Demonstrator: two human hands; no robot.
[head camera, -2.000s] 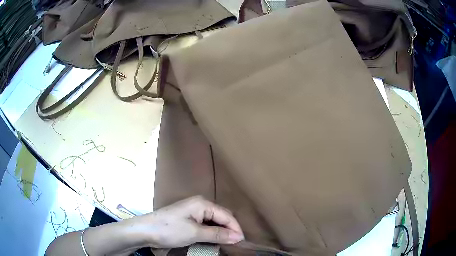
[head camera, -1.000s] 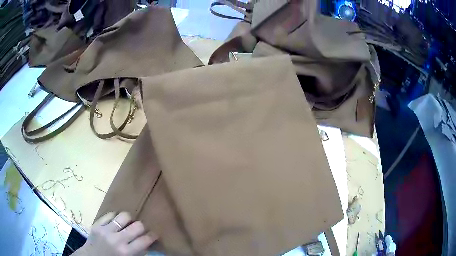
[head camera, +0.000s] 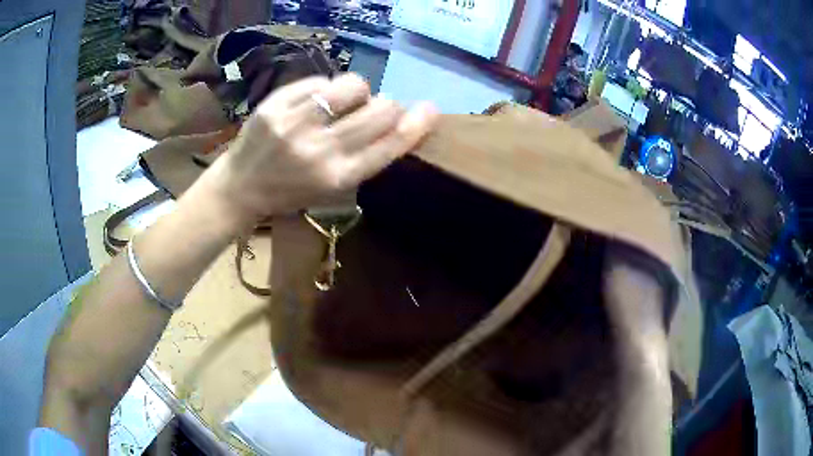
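My left hand (head camera: 325, 147) is raised, its fingers closed on the upper rim of a brown bag (head camera: 544, 165). The bag's mouth faces me and its inside is dark. A gold snap hook (head camera: 328, 258) hangs on a short tab just below my left hand. A thin brown strap (head camera: 499, 321) crosses the opening diagonally and is blurred. My right forearm shows blurred at the right side of the opening; the right hand itself is hidden, apparently inside the bag.
Other brown bags (head camera: 174, 98) lie at the back left, with a looped strap on the tan table (head camera: 214, 334). Loose threads lie on the table. A blue round object (head camera: 657, 158) and a red pipe are behind. Pale cloth (head camera: 771, 374) is at the right. A person is in the background.
The bag has been lifted off the table and turned, so its open mouth now faces me. My left hand has risen to its rim. My right forearm has come into view.
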